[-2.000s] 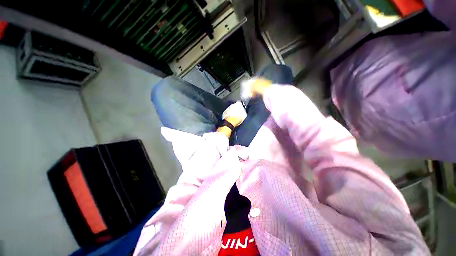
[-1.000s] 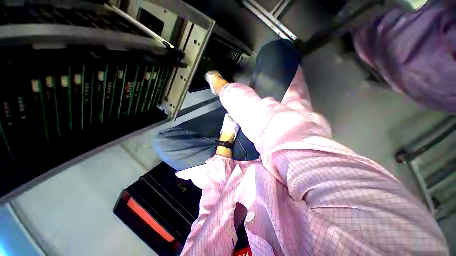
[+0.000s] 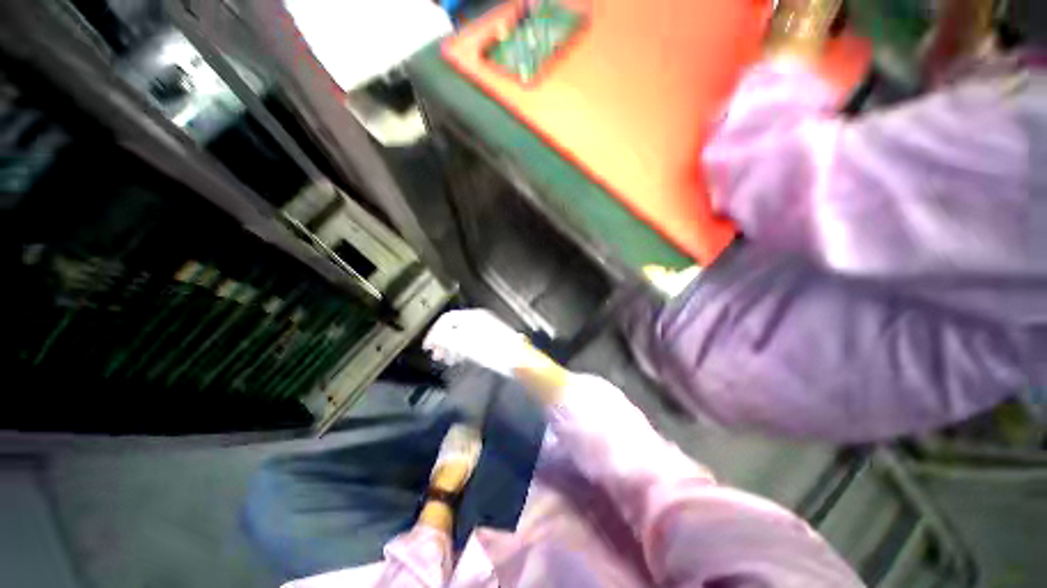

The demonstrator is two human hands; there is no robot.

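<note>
The magazine rack (image 3: pixel 385 310) stands at the left with its pale metal end plate towards me. Several green circuit boards (image 3: pixel 247 333) sit in its slots. My right hand (image 3: pixel 477 342), in a white glove, is raised just beside the rack's end plate, over my knee. It is blurred and I see nothing clearly held in it. My left hand (image 3: pixel 456 454), in a white glove with a black band at the wrist, rests on my leg; its fingers are not clear.
An orange-red mat (image 3: pixel 620 103) lies on the green bench at upper right, with a green circuit board (image 3: pixel 535 40) on it. A person in a pink smock (image 3: pixel 850 172) sits close at the right, an arm over the mat. A white sheet (image 3: pixel 367 35) shows at the top.
The view has swung up and right, bringing the bench, mat and more of the neighbour into view. My right hand has come up from low beside the rack. My left hand stays on my leg.
</note>
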